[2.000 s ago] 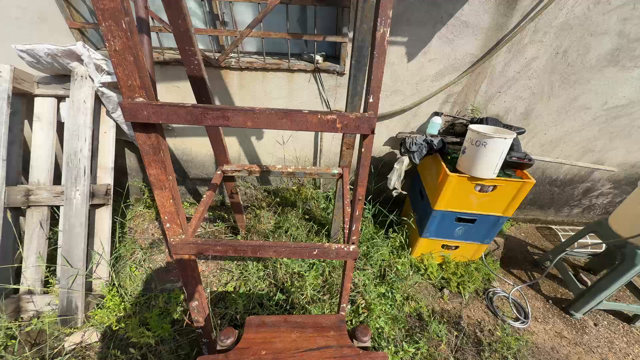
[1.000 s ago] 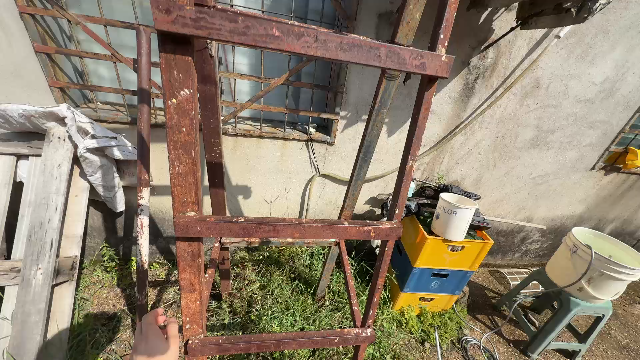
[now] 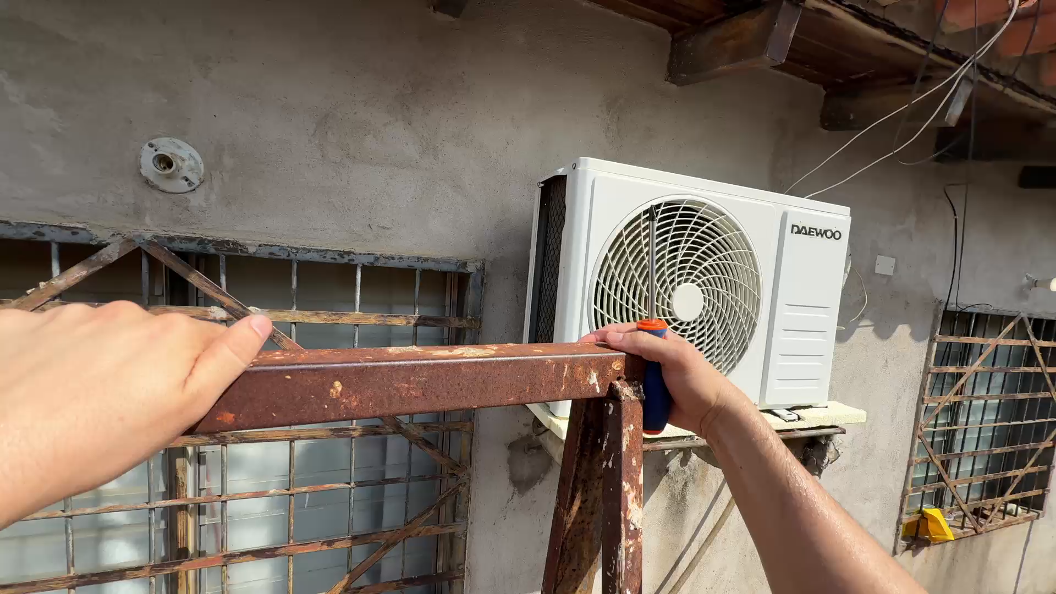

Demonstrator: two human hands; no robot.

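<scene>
My left hand [image 3: 124, 375] grips the left part of the top bar of a rusty, paint-flecked metal ladder [image 3: 429, 384]. My right hand [image 3: 676, 371] rests on the bar's right end and holds a screwdriver [image 3: 655, 379] with a blue and orange handle against it, shaft pointing up. Behind the right hand, a white Daewoo air conditioner outdoor unit [image 3: 804, 305] stands on a wall shelf, its round fan grille [image 3: 687, 272] facing out. The screwdriver's shaft overlaps the grille in view; whether the tip touches it I cannot tell.
Barred windows lie behind the ladder [image 3: 289, 495] and at the far right [image 3: 982, 421], where a yellow object [image 3: 928, 525] sits on the sill. A lamp socket [image 3: 171, 165] is fixed on the wall. Wooden eave beams [image 3: 734, 45] and loose cables [image 3: 899, 124] hang at upper right.
The view has risen from the ground and crates to the ladder's top and the outdoor unit. My left hand, low by the ladder's side before, now holds the top bar; my right hand has come into view.
</scene>
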